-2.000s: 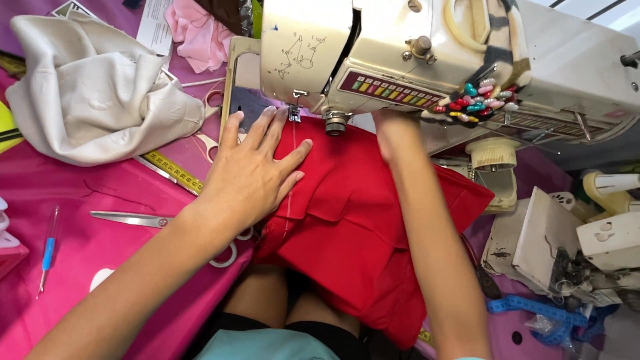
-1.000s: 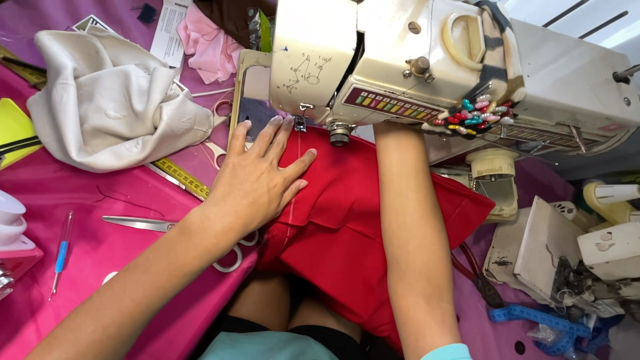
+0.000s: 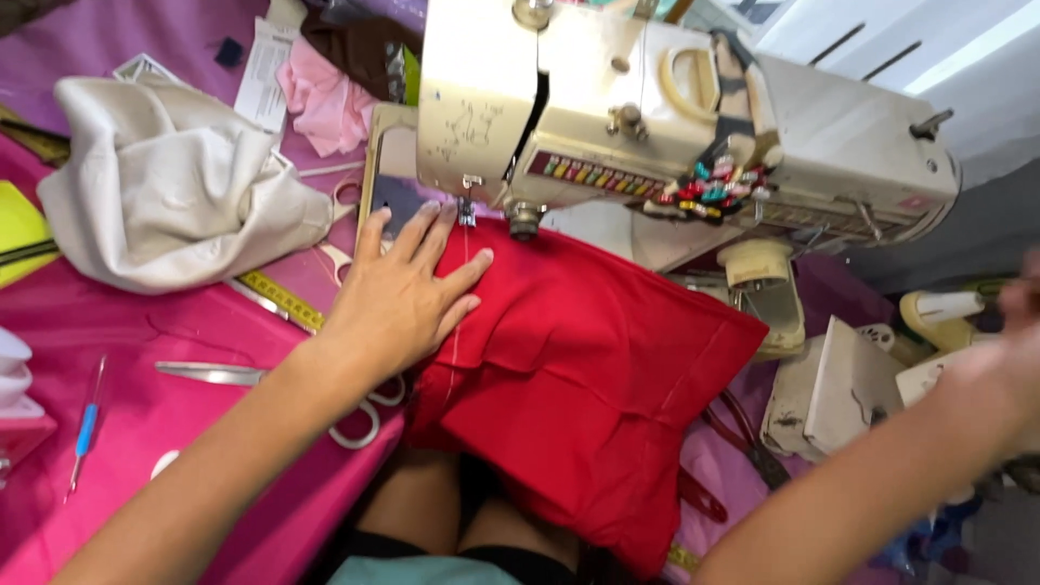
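My left hand [image 3: 410,284] lies palm down with spread fingers on the left edge of a red fabric [image 3: 585,341], just beside the presser foot [image 3: 466,213] of a white sewing machine [image 3: 585,106]. The fabric runs from the foot down over my lap, and a light stitched or chalked line shows along its left part. At the far right edge my right hand [image 3: 995,357] is blurred and partly cut off, away from the fabric, near the machine's handwheel end. Its fingers cannot be made out. Sewing clips [image 3: 715,191] hang in a cluster on the machine's front.
Scissors [image 3: 211,373], a blue-handled seam ripper or hook [image 3: 85,426] and a yellow tape measure [image 3: 284,299] lie on the pink cloth at left, below a bundled beige fabric [image 3: 179,195]. Red-handled pliers [image 3: 747,447] and a white box [image 3: 845,382] are at right.
My right hand has come out from under the machine's arm and moved far to the right, off the red fabric. My left hand stays on the fabric beside the foot.
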